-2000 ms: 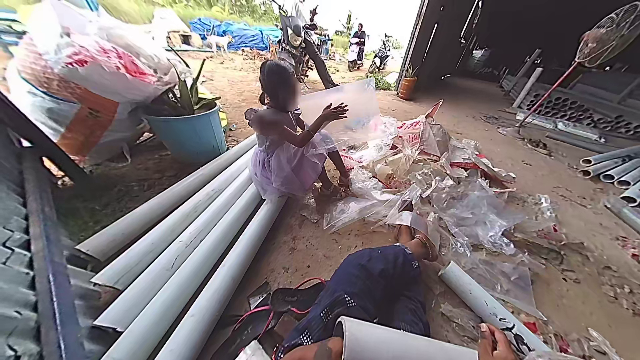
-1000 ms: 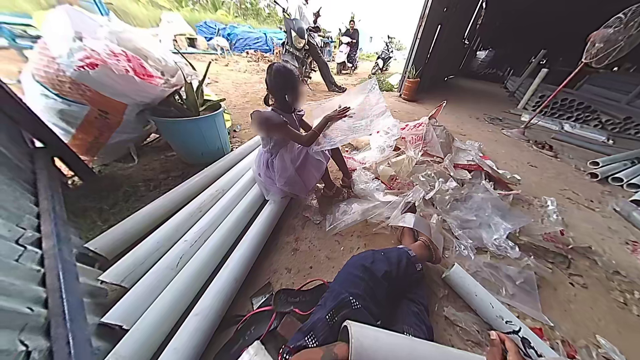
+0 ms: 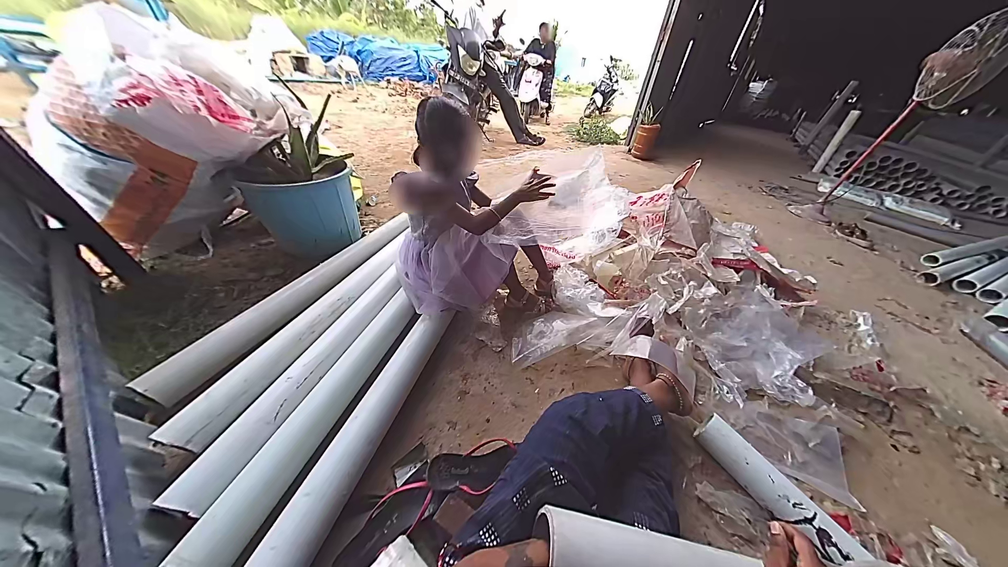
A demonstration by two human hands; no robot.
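A wide white plastic pipe (image 3: 630, 543) lies across my lap at the bottom edge. My left forearm runs behind or into its near end, and my left hand is hidden there. My right hand (image 3: 790, 545) shows only in part at the lower right, at the pipe's far end; its grip is cut off by the frame. Just beyond it a second pipe (image 3: 776, 480) with black marks rests on the ground. My legs in dark blue trousers stretch forward, with a pale pipe ring (image 3: 650, 354) at the ankles. Black sandals (image 3: 465, 470) lie beside my knee.
A seated person (image 3: 449, 213) in a lilac dress holds a clear plastic sheet (image 3: 559, 197). Several grey pipes (image 3: 315, 409) lie at left, near a blue plant tub (image 3: 303, 213) and full sacks (image 3: 142, 134). Plastic scraps (image 3: 740, 315) cover the ground ahead. Motorbikes (image 3: 465, 71) stand behind.
The seated person's hands and the clear sheet have shifted; the sheet hangs lower and more spread than before. The pipe on my lap has stayed nearly in place.
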